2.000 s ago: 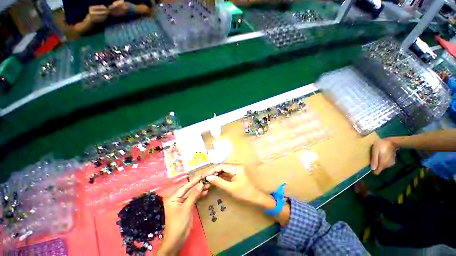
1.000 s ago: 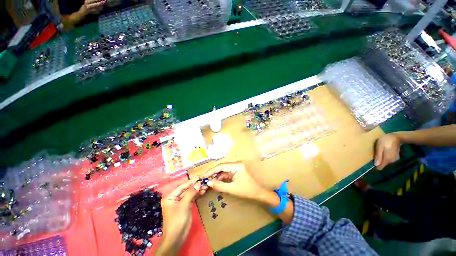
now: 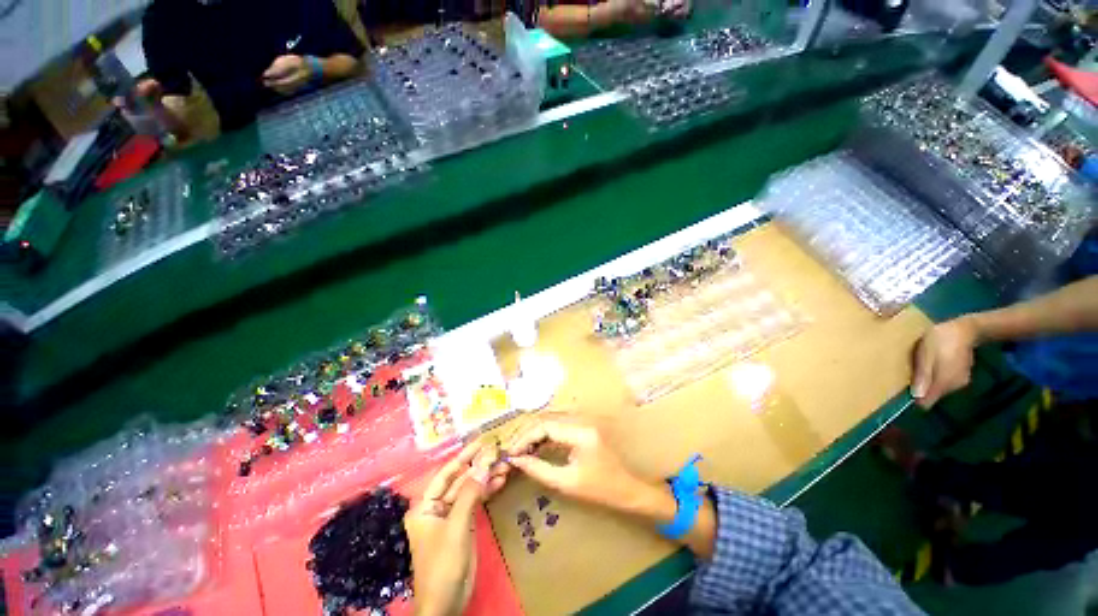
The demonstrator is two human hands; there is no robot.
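Note:
My left hand (image 3: 448, 529) and my right hand (image 3: 584, 463) meet at the fingertips over the seam of the red mat and tan board. Between them they hold a tiny electronic module (image 3: 500, 457), mostly hidden by the fingers. A blue wrist strap (image 3: 686, 497) is on my right wrist. A heap of loose black parts (image 3: 361, 548) lies on the red mat (image 3: 283, 578) left of my left hand. Several small dark pieces (image 3: 535, 525) lie on the tan board (image 3: 602, 560) just below my right hand.
Partly filled clear trays stand on the red mat (image 3: 331, 391) and tan board (image 3: 686, 315). A white box (image 3: 464, 388) and white bottle (image 3: 523, 332) are behind my hands. Tray stacks are at far left (image 3: 120, 523) and right (image 3: 867, 229). Another person's hand (image 3: 943, 360) rests on the right edge.
The view has shifted, so the bench sits slightly lower in the picture and more of the person across the belt shows. My hands stay together at the small module.

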